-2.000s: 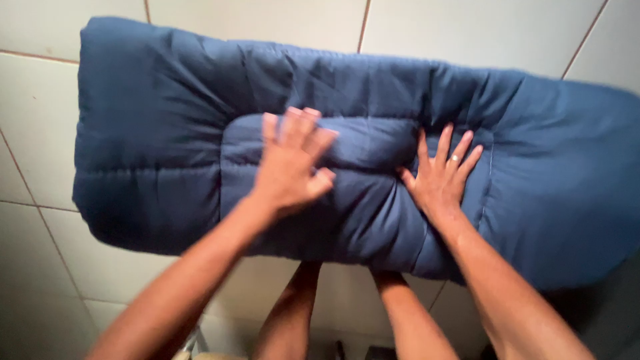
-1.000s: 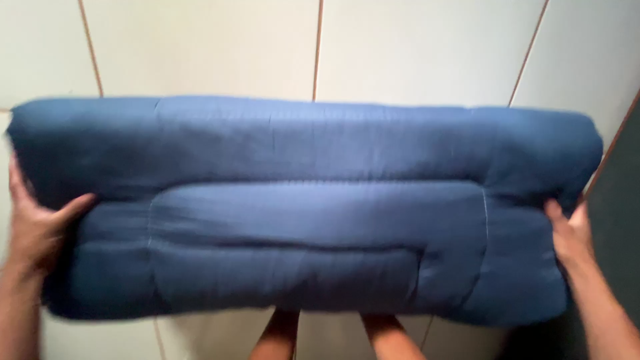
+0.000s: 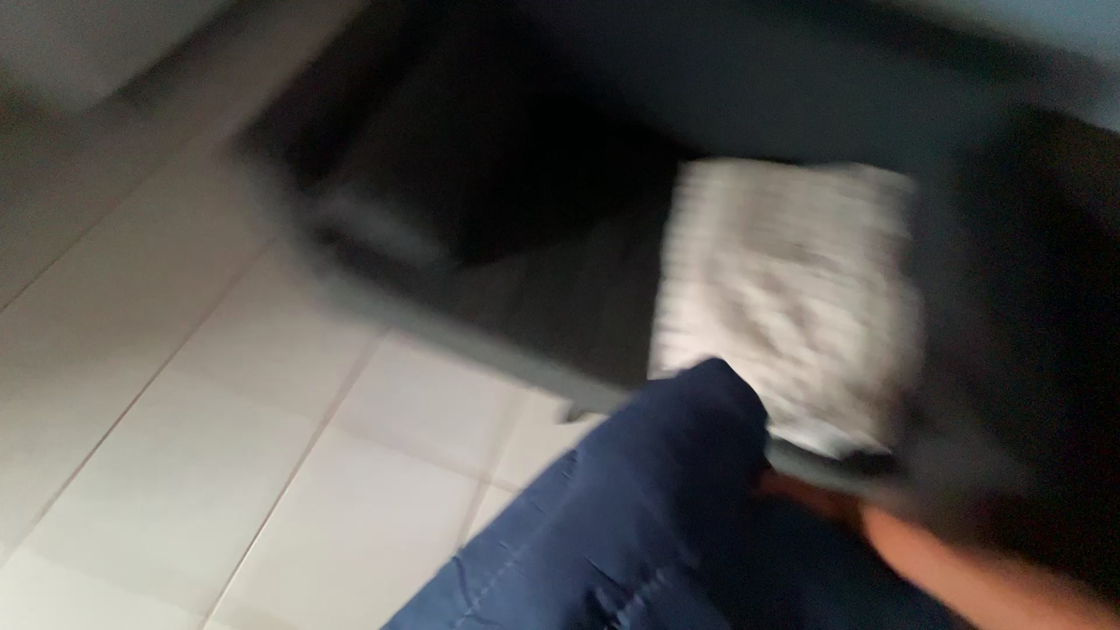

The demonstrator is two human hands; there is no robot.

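The folded navy quilted bedding piece (image 3: 612, 525) reaches up from the bottom edge of the view, its tip just in front of a light, wrinkled cloth (image 3: 787, 289). My right hand (image 3: 809, 497) is at its right side and grips it, with the fingers mostly hidden behind the fabric and blurred. The forearm comes in from the lower right. My left hand is outside the view. The light cloth looks folded and lies on a dark piece of furniture, apparently a sofa.
The dark sofa-like furniture (image 3: 542, 306) fills the upper middle and right, with a raised part at its left end and a short foot under its front edge. Pale floor tiles (image 3: 201, 420) extend along the left. Everything is blurred.
The view has swung from the floor to the dark furniture. One second ago both hands held the quilted piece at its ends, over the tiles; now only its lower-right portion with my right hand shows.
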